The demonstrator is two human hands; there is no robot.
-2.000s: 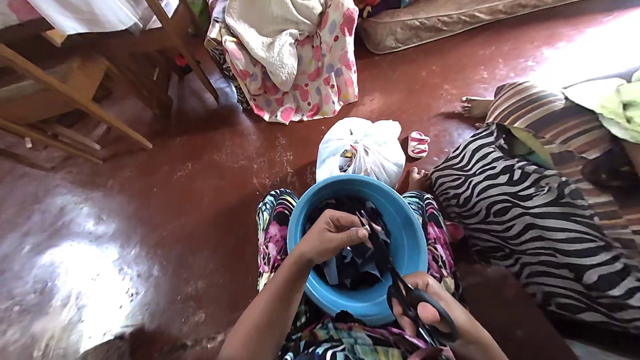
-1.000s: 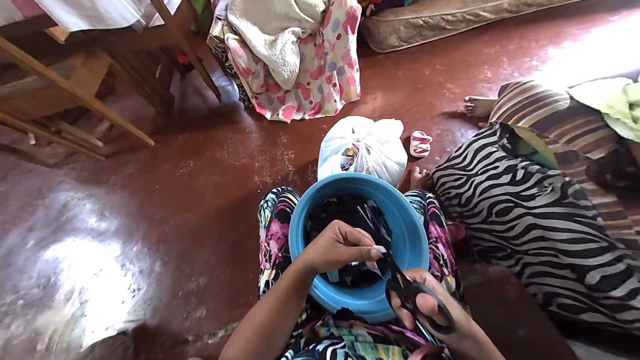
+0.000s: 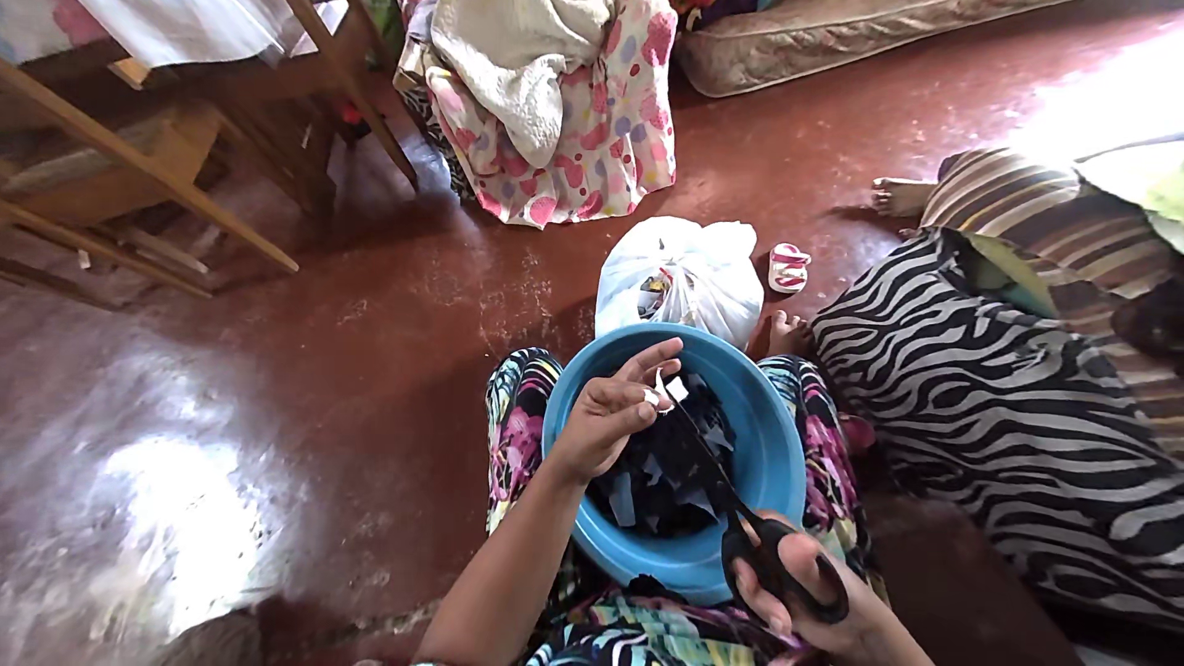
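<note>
A blue plastic basin [image 3: 789,462] rests between my knees, holding dark scraps [image 3: 661,481] with some lighter pieces among them. Over the basin, my left hand [image 3: 610,416] pinches a small white piece [image 3: 653,398] between thumb and fingers, with the index finger extended. My right hand [image 3: 805,592] grips the black handles of a pair of scissors [image 3: 731,499] at the basin's lower right rim. The blades point up and left, their tips beside the white piece near my left fingertips. Whether the blades touch that piece is hard to tell.
A knotted white plastic bag [image 3: 712,277] stands just beyond the basin, beside a small pink and white sandal [image 3: 789,268]. Zebra-patterned fabric [image 3: 990,398] and a person's bare foot [image 3: 902,197] are at right. Wooden chairs [image 3: 185,185] stand at left, a mattress [image 3: 786,46] behind.
My left hand has risen toward the far side of the basin, its index finger now stretched out. The scissors stay in my right hand, pointing up and left.
</note>
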